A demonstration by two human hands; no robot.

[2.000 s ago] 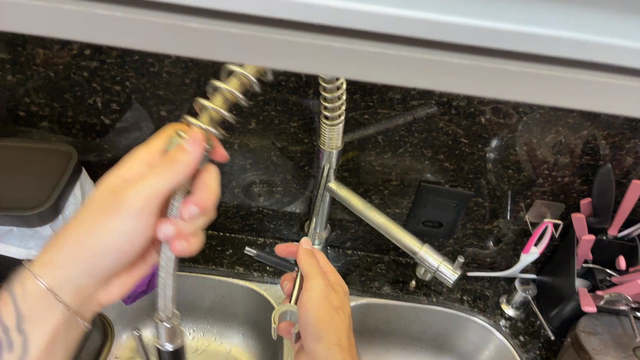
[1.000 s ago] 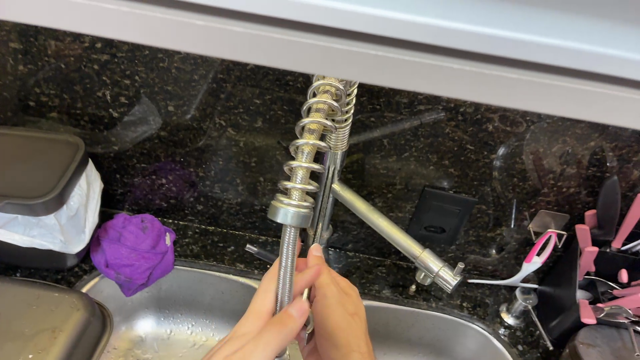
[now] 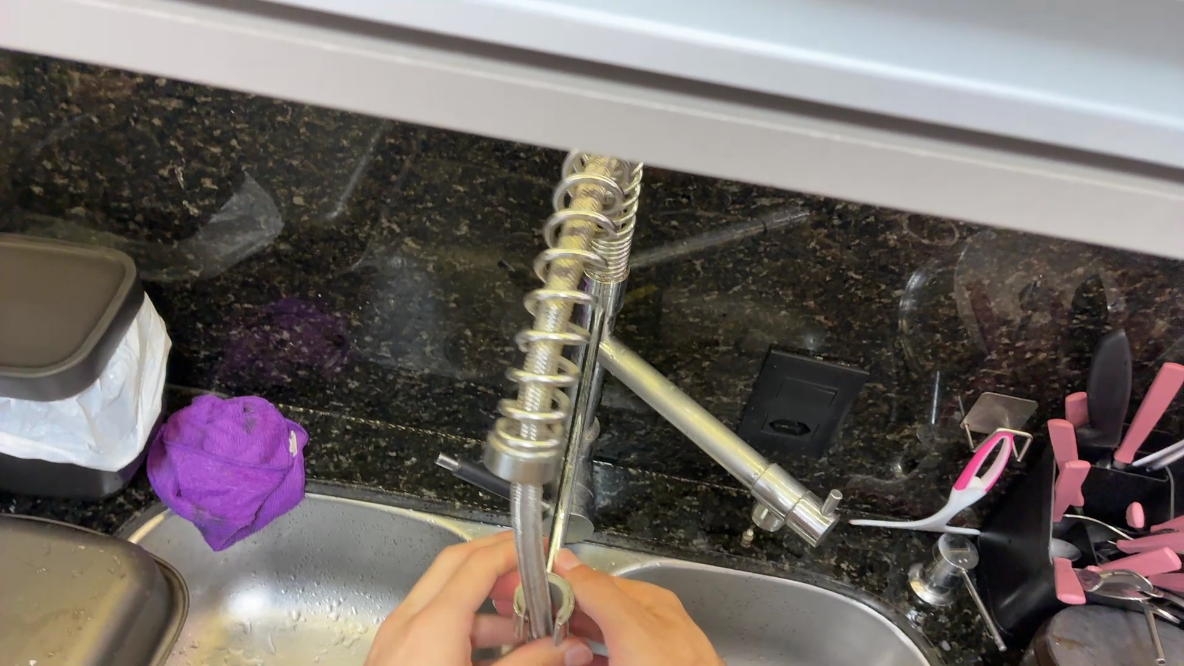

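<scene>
A braided metal hose [image 3: 529, 555] comes down through the coiled spring [image 3: 560, 301] of a kitchen faucet. My left hand [image 3: 458, 606] is around the hose's lower part from the left. My right hand [image 3: 629, 615] holds a ring-shaped holder clip [image 3: 561, 597] on a thin metal rod [image 3: 575, 444], with the hose passing at its opening. The spring's end collar [image 3: 523, 453] sits above both hands. Behind stands the faucet body, with a side spout [image 3: 708, 421] reaching down to the right. The hose's lower end is hidden by my fingers.
A double steel sink [image 3: 361, 518] lies below. At left are a purple cloth [image 3: 227, 467], a lidded bin with a white bag [image 3: 88, 425] and a metal pan [image 3: 83, 592]. A black utensil rack [image 3: 1017, 546] and a dish brush [image 3: 962, 495] stand right; a cabinet edge [image 3: 592, 102] hangs overhead.
My left hand has moved from the spring's end, at the upper left, down to the hose beside my right hand. The spring and hose now hang in front of the faucet body.
</scene>
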